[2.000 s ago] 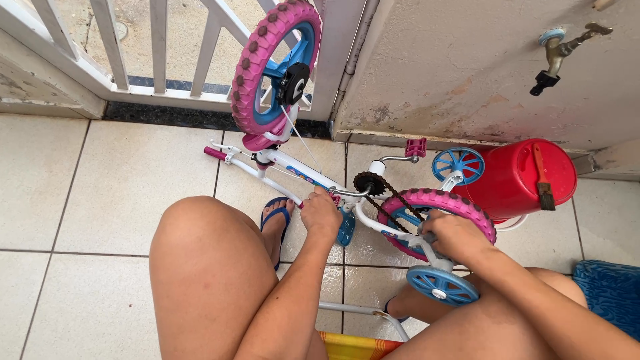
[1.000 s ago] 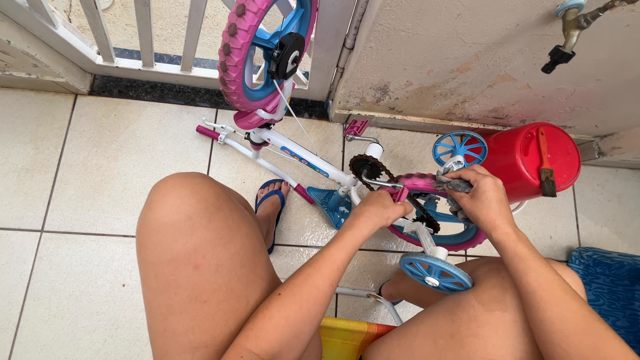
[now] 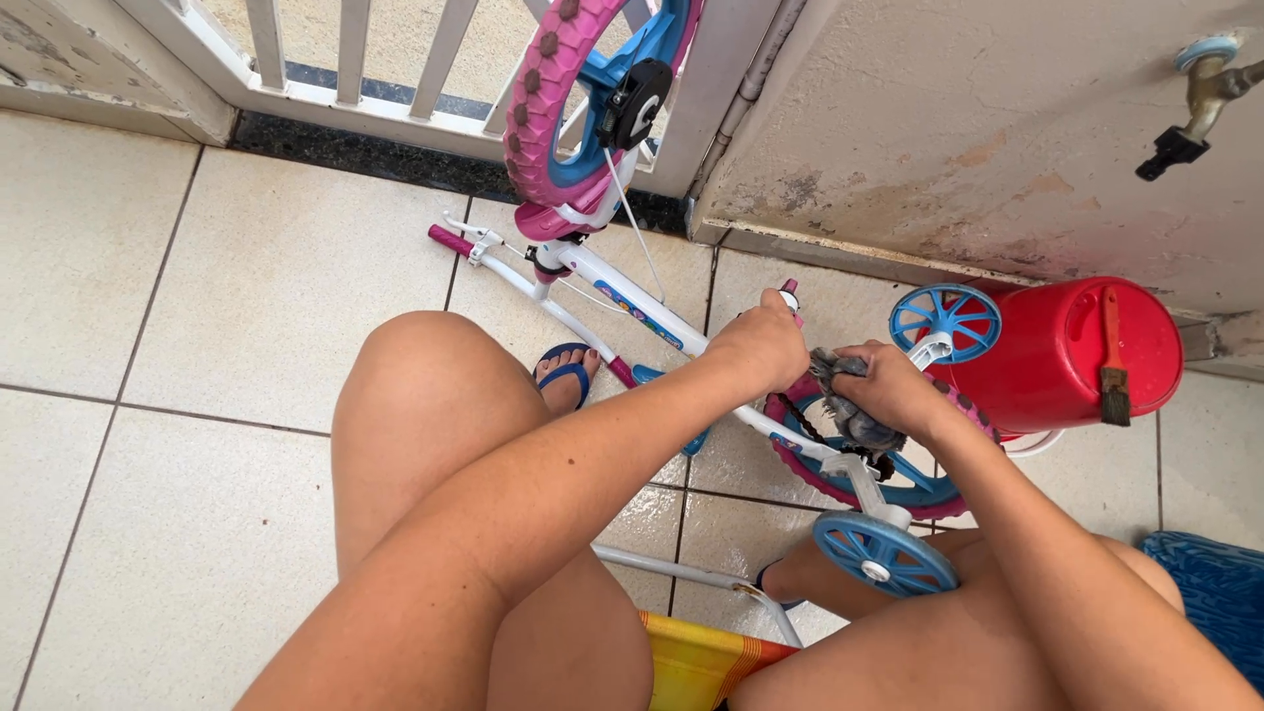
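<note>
An upside-down child's bicycle, its white frame (image 3: 632, 304) resting on the tiled floor, lies in front of my knees. My left hand (image 3: 765, 341) is closed around the crank and pedal area, which it mostly covers. A wet gray rag (image 3: 854, 405) is in my right hand (image 3: 894, 387), pressed near the chain and the pink rear tire (image 3: 810, 482). Blue training wheels stand on both sides of the rear wheel, one near (image 3: 884, 553) and one far (image 3: 945, 324). The pink front wheel (image 3: 541, 109) points up by the gate.
A red bucket (image 3: 1037, 341) stands upside down against the wall, with a paintbrush (image 3: 1113, 380) on its base. Above it a brass tap (image 3: 1203, 94) juts from the wall. A white gate (image 3: 434, 59) is behind the front wheel. A blue textured mat (image 3: 1210, 583) lies at the right.
My left hand has moved from the frame to the crank, which has turned. My right hand has shifted along the rear wheel with the rag.
</note>
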